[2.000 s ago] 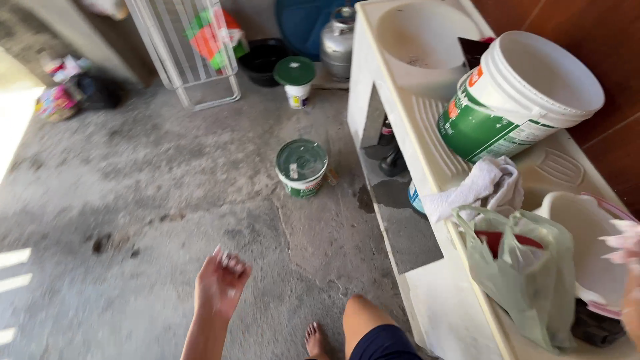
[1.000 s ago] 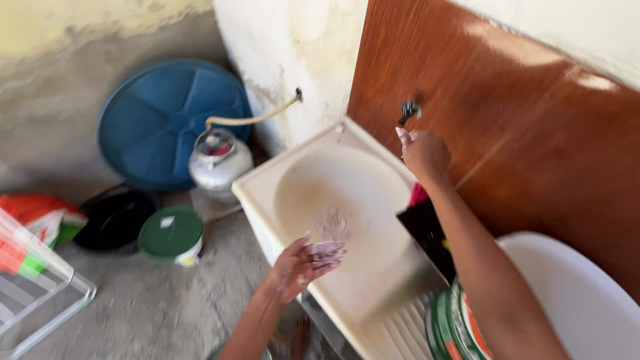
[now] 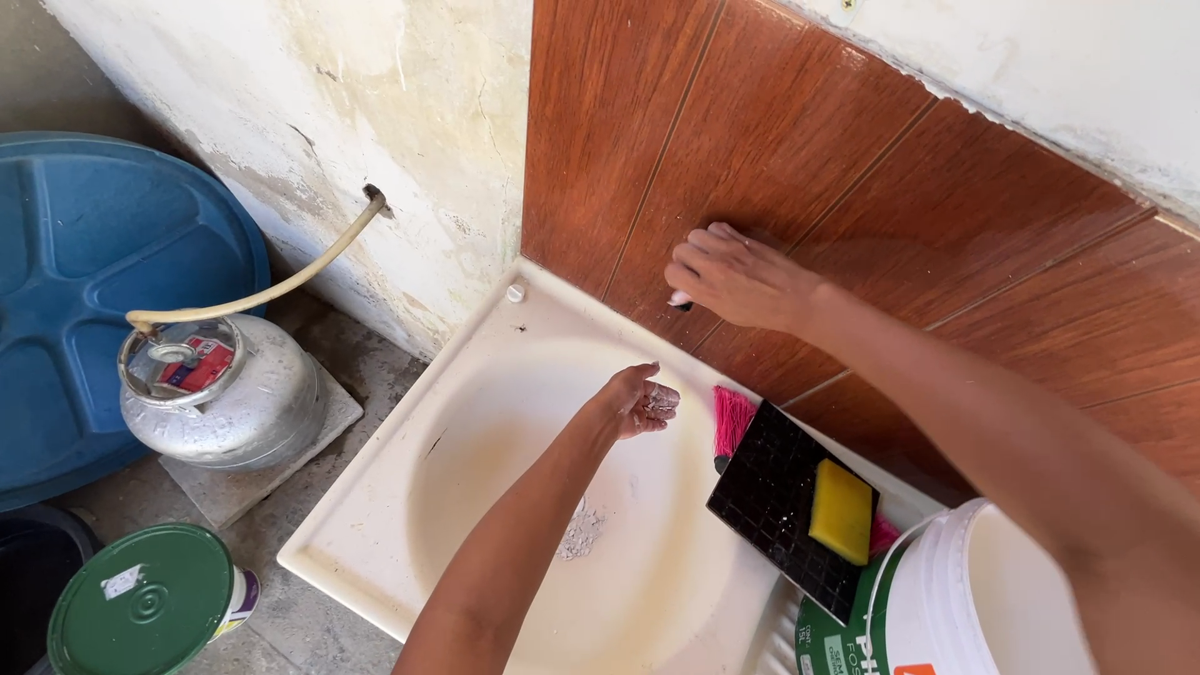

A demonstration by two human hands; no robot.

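My right hand [image 3: 736,279] is closed over a tap on the brown wood-look tiled wall [image 3: 600,169]; only a small dark part of the tap shows beneath my fingers. Below it, my left hand [image 3: 645,403] is held palm up with curled fingers over the cream laundry sink basin [image 3: 469,487], a pale residue on its fingers and nothing in it. Grayish debris [image 3: 581,530] lies on the bottom of the basin. Whether water runs cannot be made out.
Beside the basin, a yellow sponge [image 3: 841,511] rests on a black textured panel [image 3: 750,487], near pink bristles [image 3: 731,417] and a white-green bucket [image 3: 928,600]. Left are a gas cylinder [image 3: 244,403] with hose [image 3: 281,281], a blue round lid [image 3: 94,281] and a green-lidded tub [image 3: 141,600].
The view has swung from the floor to the sink. My right hand has come from beside the bags on the counter to the tap, now covered by it. My left hand is over the basin.
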